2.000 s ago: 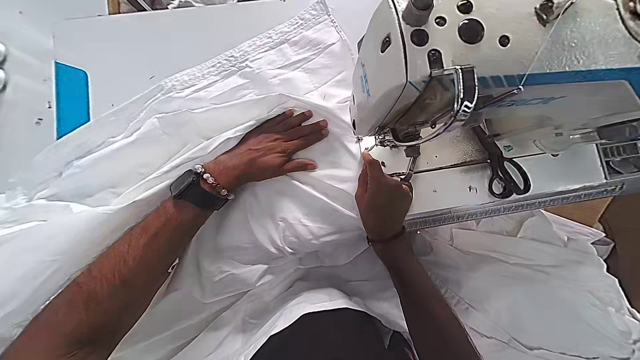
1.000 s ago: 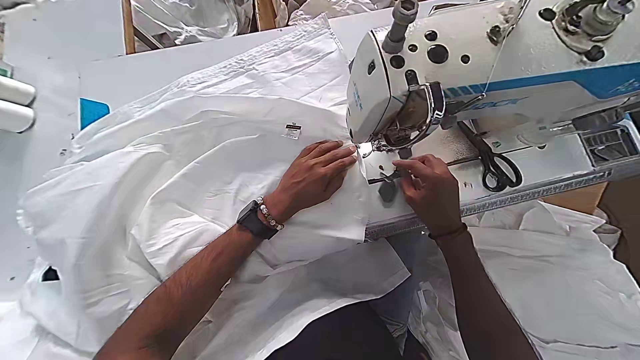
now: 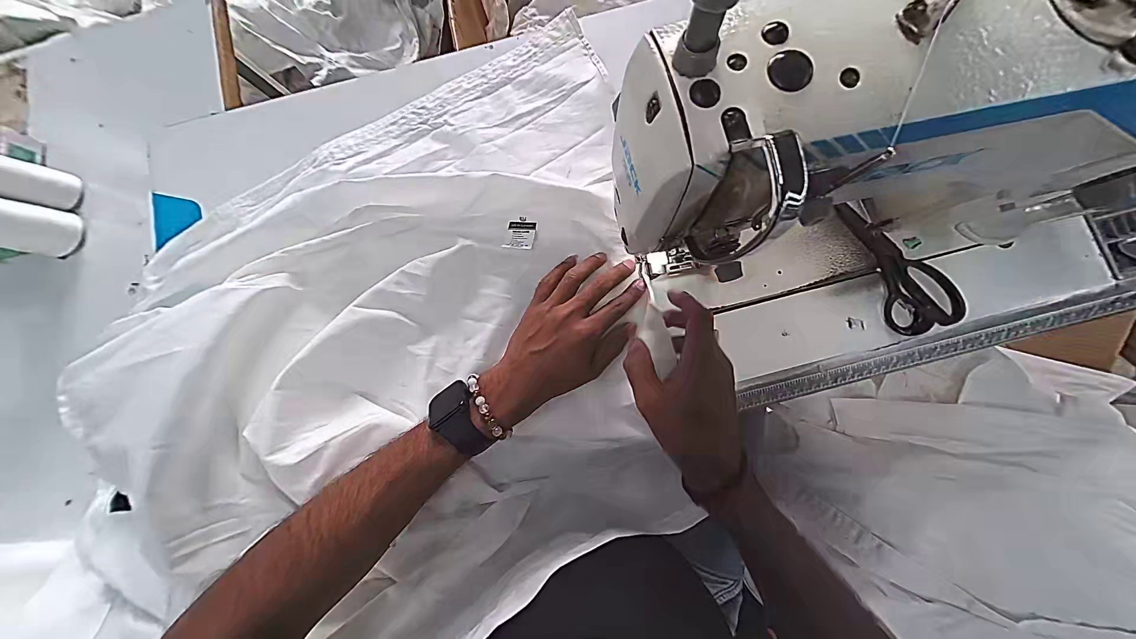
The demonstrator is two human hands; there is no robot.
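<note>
White fabric (image 3: 355, 355) spreads across the left of the table, and its right edge lies under the presser foot (image 3: 661, 263) of a Jack sewing machine (image 3: 852, 106). My left hand (image 3: 572, 328) rests flat on the cloth, fingertips close to the foot, holding nothing. Just below the foot, my right hand (image 3: 688, 382) is at the fabric edge with thumb and fingers apart around it; whether it pinches the cloth cannot be told. A small label (image 3: 521, 233) with writing shows on the fabric above my left hand.
Black-handled scissors (image 3: 923, 297) lie on the machine bed at right. A measuring tape (image 3: 941, 344) runs along the bed's front edge. More white cloth (image 3: 976, 470) hangs at lower right. White thread cones (image 3: 40, 206) stand at far left, with bundled material (image 3: 328, 40) behind the table.
My right hand has moved from over the machine bed back to the fabric edge below the foot. The label, unseen two seconds ago, shows in both later frames.
</note>
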